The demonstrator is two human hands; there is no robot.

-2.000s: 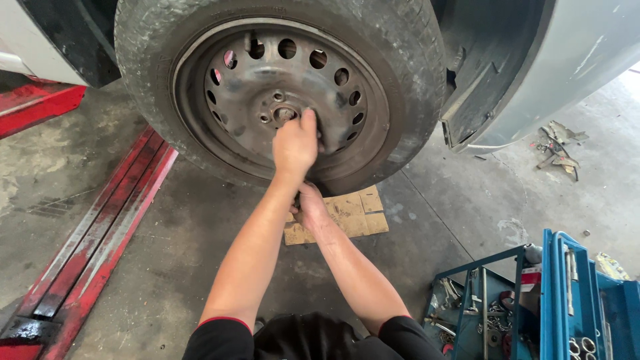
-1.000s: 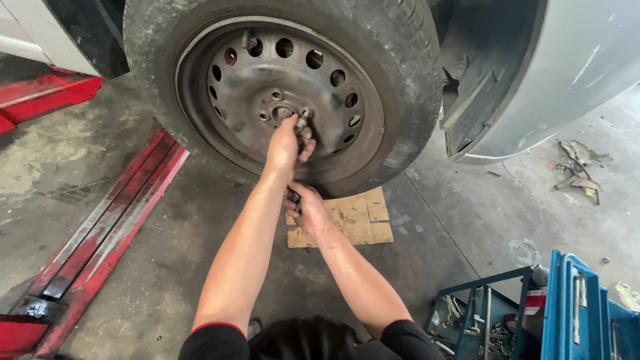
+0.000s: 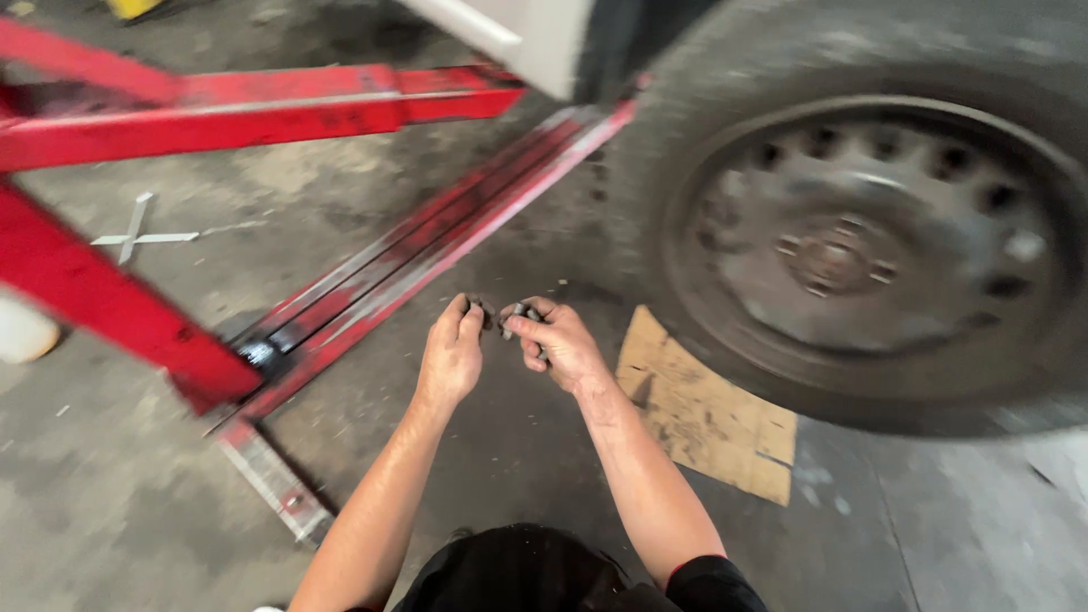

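Away from the wheel, in the middle of the view, my two hands are close together over the floor. My right hand [image 3: 557, 340] is closed around several small metal wheel bolts [image 3: 520, 316]. Fingertips of my left hand [image 3: 456, 344] pinch a small dark piece, probably another wheel bolt [image 3: 486, 316], beside them. At the right, a steel wheel [image 3: 837, 255] with its tyre [image 3: 680, 255] is on the raised car; bolt holes show round its hub, and the picture is blurred there.
Red lift arms [image 3: 289, 106] reach in from the left above a red floor rail [image 3: 442, 229]. A stained piece of cardboard [image 3: 714, 416] lies below the tyre. A white taped cross [image 3: 133, 238] marks the floor at left, near a white container [image 3: 21, 327]. The car's body [image 3: 544, 34] overhangs the top.
Both hands have left the wheel's hub and come together in front of me, with small metal pieces in them. The view has swung left, and the blue toolbox is out of sight.
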